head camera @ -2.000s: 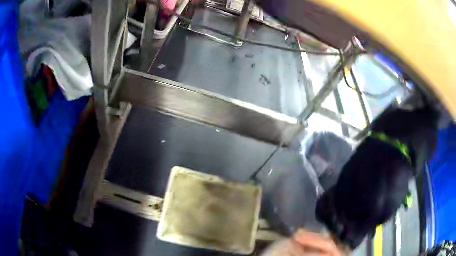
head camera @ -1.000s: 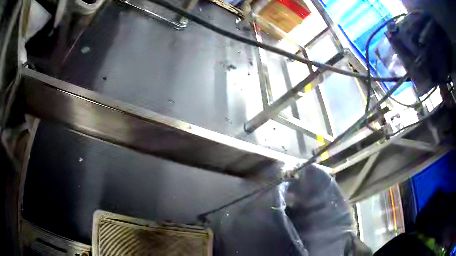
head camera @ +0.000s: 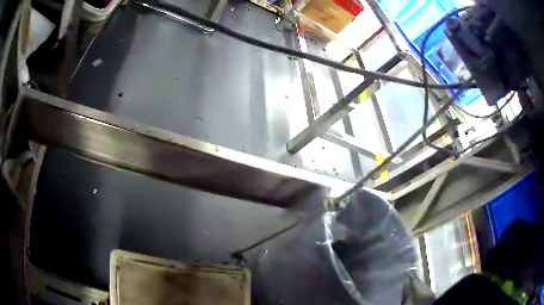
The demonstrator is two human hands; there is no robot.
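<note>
The clear grey plastic waste bag [head camera: 379,247] stands on the floor under the table, its round mouth open and dark inside. The beige-grey foot pedal [head camera: 179,283] lies at the bottom of the picture, cut off by the edge, with a thin rod rising beside it. No hand can be made out. A dark sleeve or garment with a green strip [head camera: 474,291] shows at the bottom right corner.
A metal crossbar [head camera: 173,161] runs across under the table. A black cable hangs above it and leads to a dark motor-like unit [head camera: 486,50]. Blue crates [head camera: 513,205] show at the right, and small scraps lie on the grey floor.
The view has moved in under the table since the earliest frame. The pale hand near the bottom and the large dark sleeve have gone from there; only a dark part remains at the bottom right.
</note>
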